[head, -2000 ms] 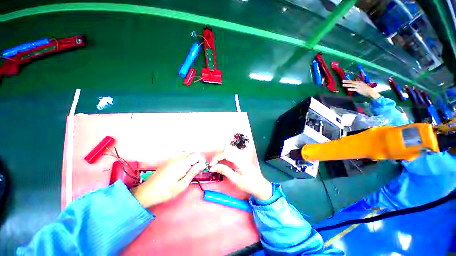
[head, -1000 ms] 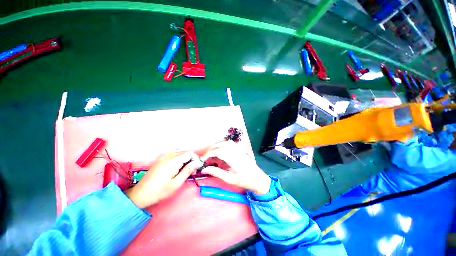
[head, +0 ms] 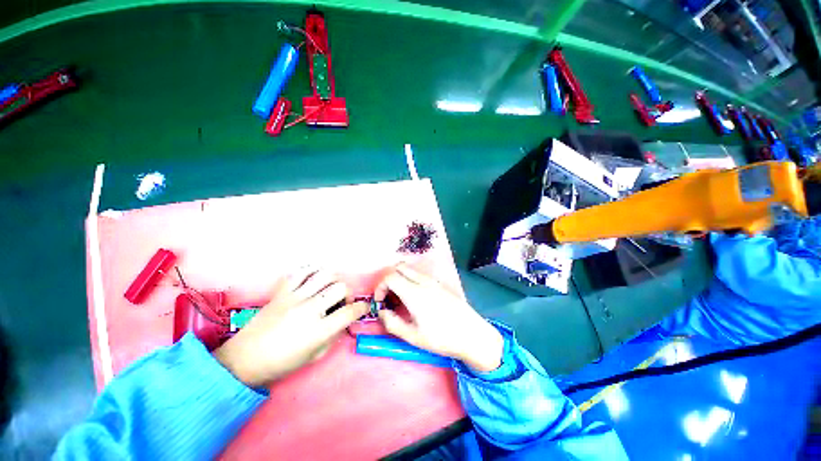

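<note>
A red housing (head: 199,315) lies across the pink-red mat (head: 162,396), its wide end at the left with a green circuit board (head: 241,319) inside. My left hand (head: 293,326) covers the housing's middle, its fingers on it. My right hand (head: 437,315) is at the narrow end, thumb and fingertips pinching a small dark part (head: 374,308) there. A small red part (head: 149,275) lies at the left, joined by thin wires (head: 200,297). A blue cylinder (head: 396,348) lies below the housing, partly under my right wrist.
A dark pile of screws (head: 417,238) lies at the mat's far right. A yellow-orange power screwdriver (head: 666,209) hangs over a screw feeder (head: 504,221) at the right. More units (head: 321,76) lie on the green bench beyond. A white scrap (head: 150,185) lies beyond the mat's left corner. Another person's blue sleeve (head: 756,284) shows at right.
My left hand has flattened over the housing and its fingers have spread. My right fingertips stay at the narrow end. The view has shifted slightly, and the other person's hand at the far units is gone.
</note>
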